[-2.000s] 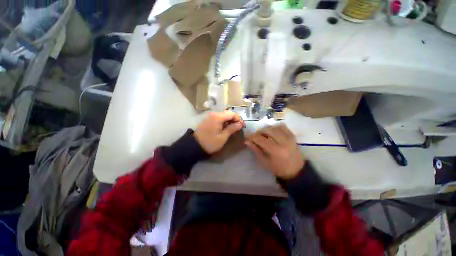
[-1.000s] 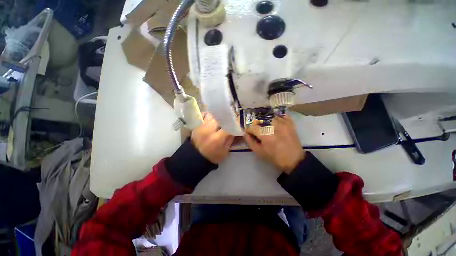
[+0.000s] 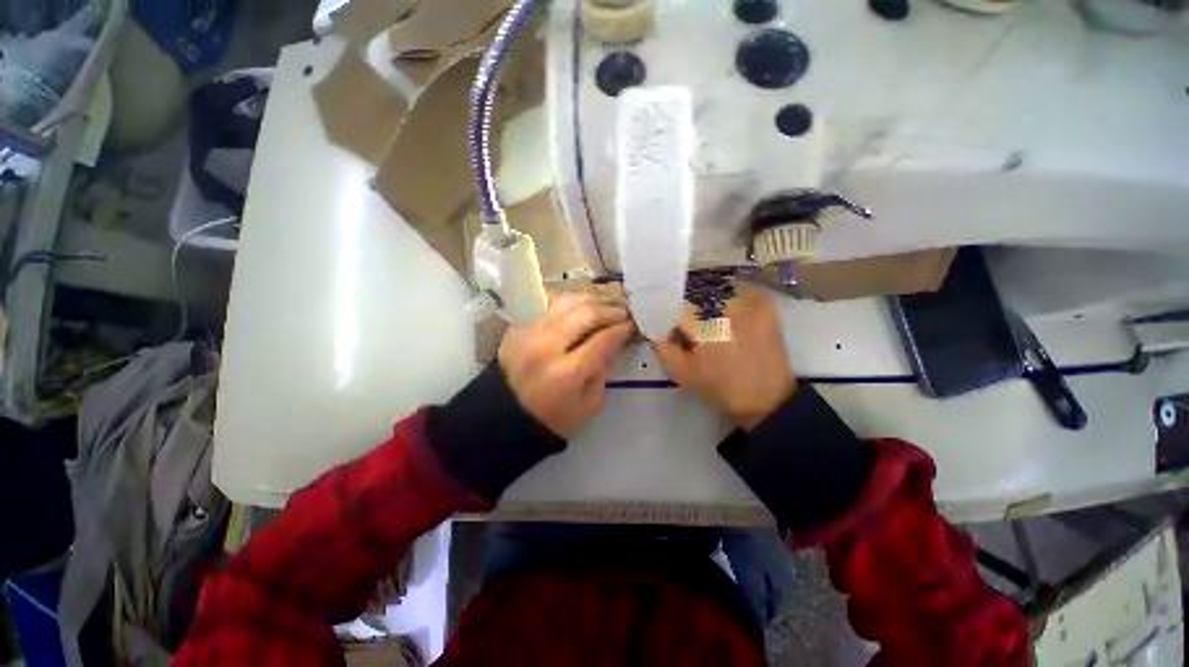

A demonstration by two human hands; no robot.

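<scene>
The white sewing machine point(image 3: 939, 156) spans the upper right. Its long white upright cover point(image 3: 655, 196) hangs over the spot between my hands and hides the needle. My left hand point(image 3: 567, 358) lies left of the cover, fingers bent together at a small bit of brown piece point(image 3: 606, 289) by its fingertips. My right hand point(image 3: 737, 358) lies right of the cover, fingertips close to the left ones under the machine head. What the right fingers hold is hidden. The lamp head point(image 3: 510, 274) hangs just above my left fingers. The ribbed tension knob point(image 3: 786, 242) is above my right hand.
Loose brown cut pieces point(image 3: 437, 156) lie left of the machine, and another brown piece point(image 3: 880, 275) lies under its arm. A flat black rectangle point(image 3: 958, 332) and a narrow black-handled tool point(image 3: 1054, 388) lie at right. Grey-brown cloth point(image 3: 157, 482) is heaped at lower left.
From two seconds ago, both hands have moved up under the machine head, and the brown piece between them is now mostly hidden. Since one second ago, the left fingers have shifted slightly; the view has shifted.
</scene>
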